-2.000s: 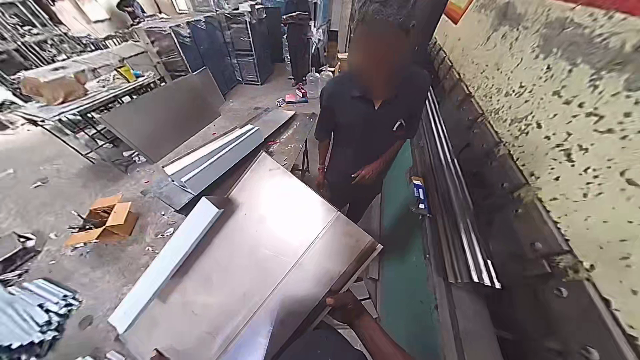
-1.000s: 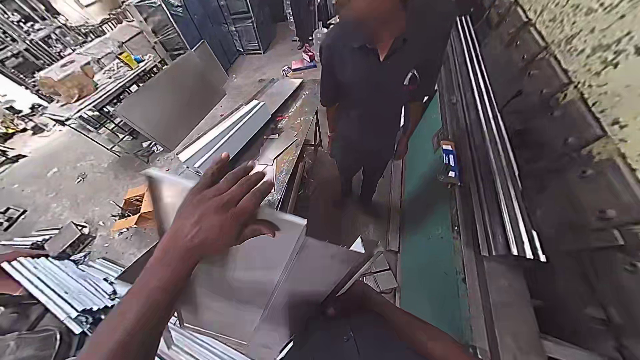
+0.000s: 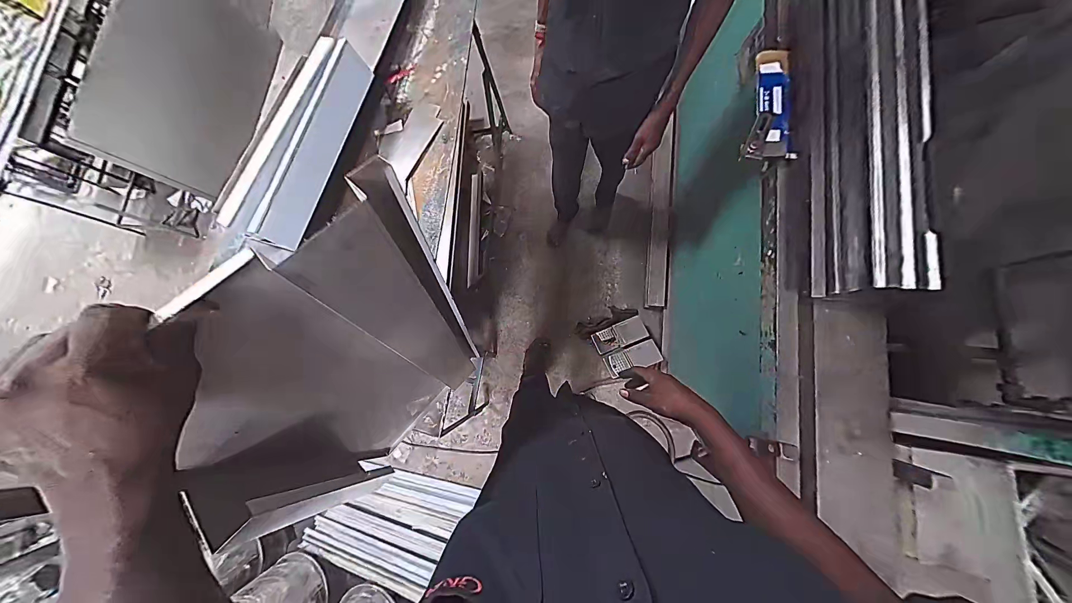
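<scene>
My left hand (image 3: 109, 385) is closed on the left edge of a bent sheet-metal panel (image 3: 327, 327), at the left of the view. The panel has upturned flanges and is tilted beside my body. My right hand (image 3: 662, 392) hangs low at the right of my dark shirt, its fingers loosely curled and nothing seen in it. Beyond that hand, two small foot-pedal-like boxes (image 3: 632, 345) lie on the floor. The palm side of my left hand is hidden.
A person (image 3: 615, 92) stands ahead in the aisle. A green machine bed (image 3: 720, 234) runs along the right, with a blue box (image 3: 772, 100) and long metal strips (image 3: 896, 151) beside it. Folded metal profiles (image 3: 310, 142) lie at the upper left; stacked strips (image 3: 394, 519) lie below.
My right hand has let go of the panel and hangs lower right. My left hand, open over the panel a second ago, now grips its edge at the left. The view has tilted down.
</scene>
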